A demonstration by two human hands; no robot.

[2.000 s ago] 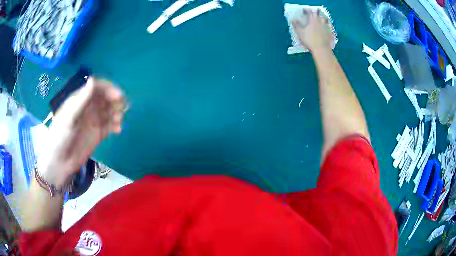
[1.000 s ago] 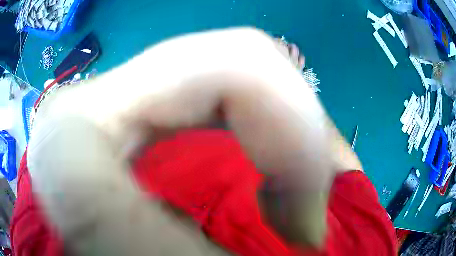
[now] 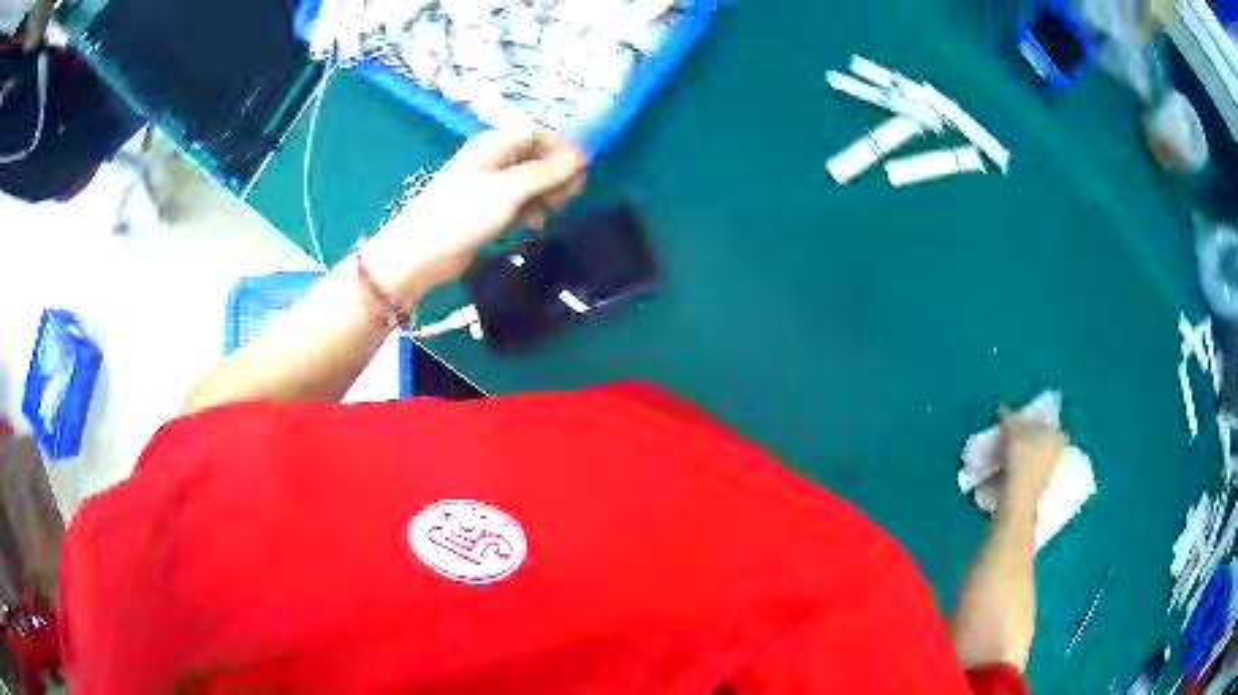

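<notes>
My left hand point(image 3: 523, 177) is over the near edge of a blue tray point(image 3: 618, 116) heaped with light strips point(image 3: 502, 54). Its fingers are bent with the tips close together; whether they hold anything cannot be told. My right hand point(image 3: 1032, 455) is at the right, on a white, crumpled-looking bundle point(image 3: 1066, 489) on the green bench. Its fingers are partly hidden and blurred, and the bundle shows on both sides of the hand.
A black phone point(image 3: 597, 255) with a white cable point(image 3: 312, 177) lies below my left hand. White strips point(image 3: 937, 166) lie at the upper right. A thin dark rod point(image 3: 1089, 608) lies near my right forearm. More strips and blue containers line the right edge.
The view has swung left, bringing the tray nearer the middle. My left arm, earlier blurred across the view, is now at the tray. My right hand and the white bundle appear lower and further right.
</notes>
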